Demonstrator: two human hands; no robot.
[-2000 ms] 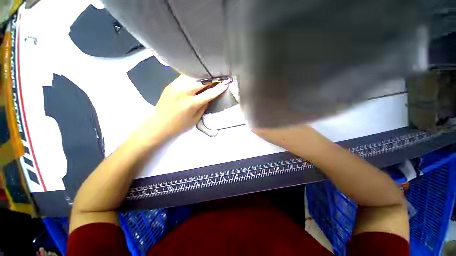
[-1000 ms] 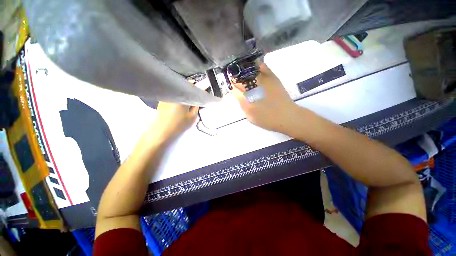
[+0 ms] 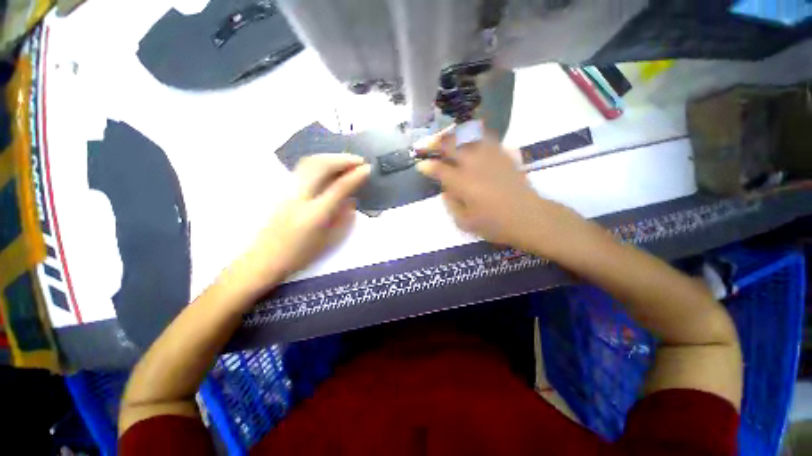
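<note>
A dark neck facing (image 3: 392, 191) lies on the white table below the needle area of the sewing machine (image 3: 392, 40). A small black woven label (image 3: 397, 160) lies on the facing between my hands. My left hand (image 3: 312, 200) is at the facing's left part, thumb and forefinger near the label's left end; it is blurred, so I cannot tell if they pinch cloth. My right hand (image 3: 476, 178) has its fingertips on the label's right end, just in front of the presser foot (image 3: 458, 93).
More dark facings lie at the left (image 3: 147, 232) and back left (image 3: 178, 53). A dark strip (image 3: 556, 145), a red stick (image 3: 595, 91) and a brown box (image 3: 748, 142) are at the right. Blue baskets (image 3: 588, 356) stand below the ruler-marked edge (image 3: 401, 294).
The label and facing now show between my hands below the needle area. My right hand has moved slightly down and right from the presser foot. The camera view has shifted.
</note>
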